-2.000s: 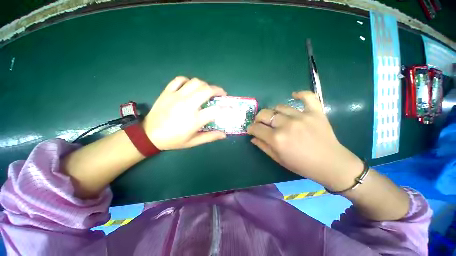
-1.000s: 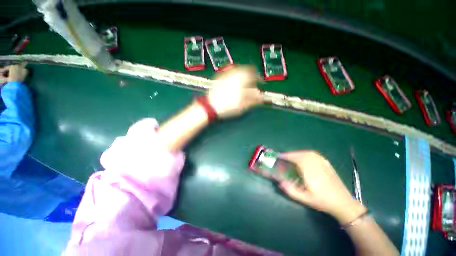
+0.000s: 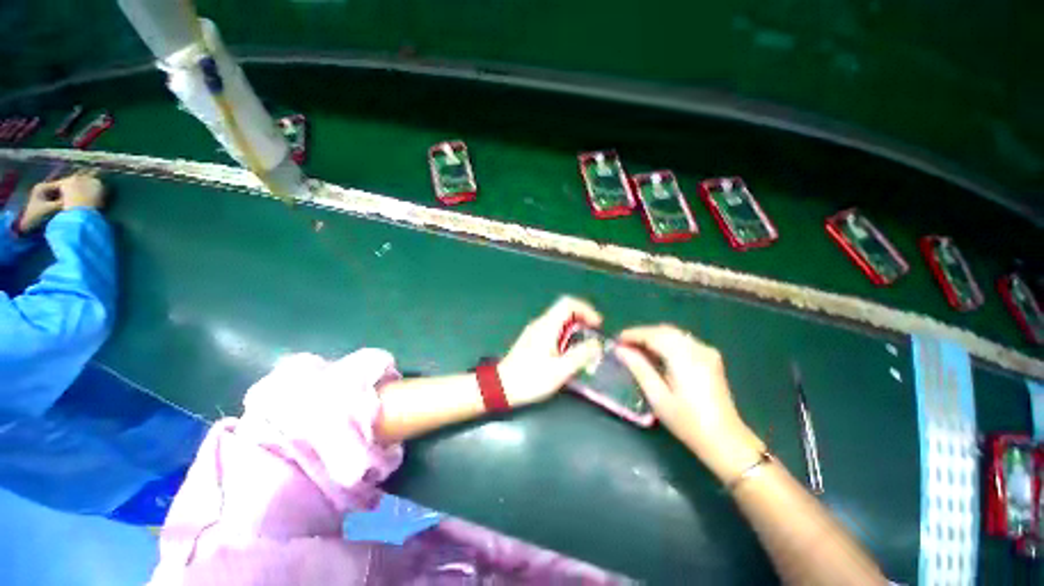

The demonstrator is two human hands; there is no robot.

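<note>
A red-rimmed phone unit (image 3: 619, 387) with green and grey inside is between my hands, tilted, above or on the dark green mat. My left hand (image 3: 552, 353), with a dark red strap on its wrist, holds its upper left end, thumb over the inside. My right hand (image 3: 680, 383) is at its upper right side, fingertips near the end of the unit. The fingertips are slightly blurred, and whether they pinch a small part cannot be told.
Several red-rimmed units (image 3: 738, 213) lie on the green belt behind the worn pale edge (image 3: 687, 271). Tweezers (image 3: 808, 433), a pale blue strip (image 3: 948, 458) and grouped units (image 3: 1014, 486) are at right. A pale wrapped post (image 3: 235, 105) and another person's blue sleeve (image 3: 76, 275) are at left.
My left hand has come back from the belt edge to the unit. The unit is now between both hands, turned slightly. The belt units have shifted, and one more now lies beside the spaced ones.
</note>
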